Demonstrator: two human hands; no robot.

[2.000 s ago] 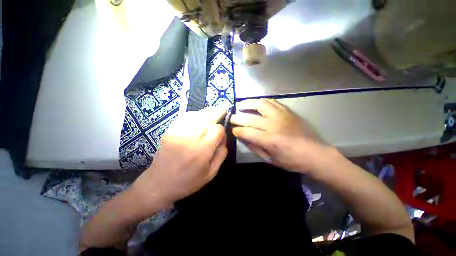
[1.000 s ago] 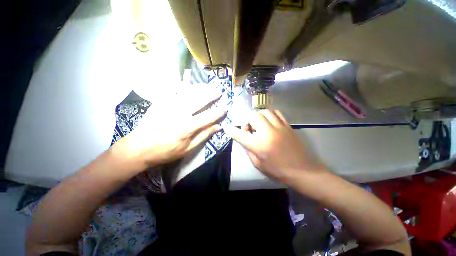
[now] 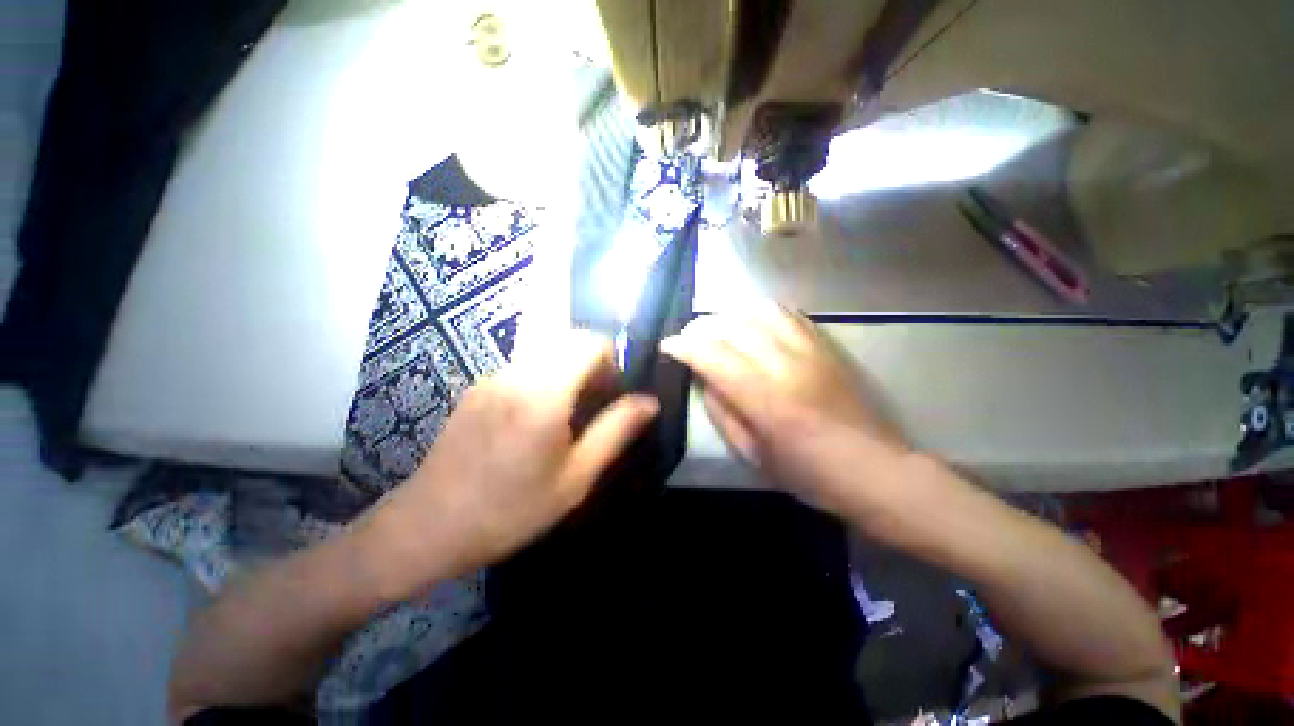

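The printed fabric piece (image 3: 433, 319), dark and white, lies on the white table left of the needle area, with its upper part washed out by the lamp. A black fabric band (image 3: 664, 319) runs from the presser foot area (image 3: 684, 139) towards me, folded between my hands. My left hand (image 3: 532, 440) grips the black band's left side between thumb and fingers. My right hand (image 3: 759, 376) has its fingertips at the band's right edge; whether they pinch it is hard to tell. The needle itself is lost in glare.
The cream machine head (image 3: 1050, 71) spans the top. A brass-coloured knob (image 3: 789, 211) sits right of the needle. Pink-handled snips (image 3: 1036, 255) lie on the bed. Black cloth (image 3: 107, 185) lies far left. Pale printed fabric (image 3: 412, 638) hangs below the edge. A red crate (image 3: 1235, 567) is lower right.
The black band now shows folded between my hands, where printed fabric was a second ago. My left hand has moved back towards me from near the needle, uncovering more print. The camera view has shifted.
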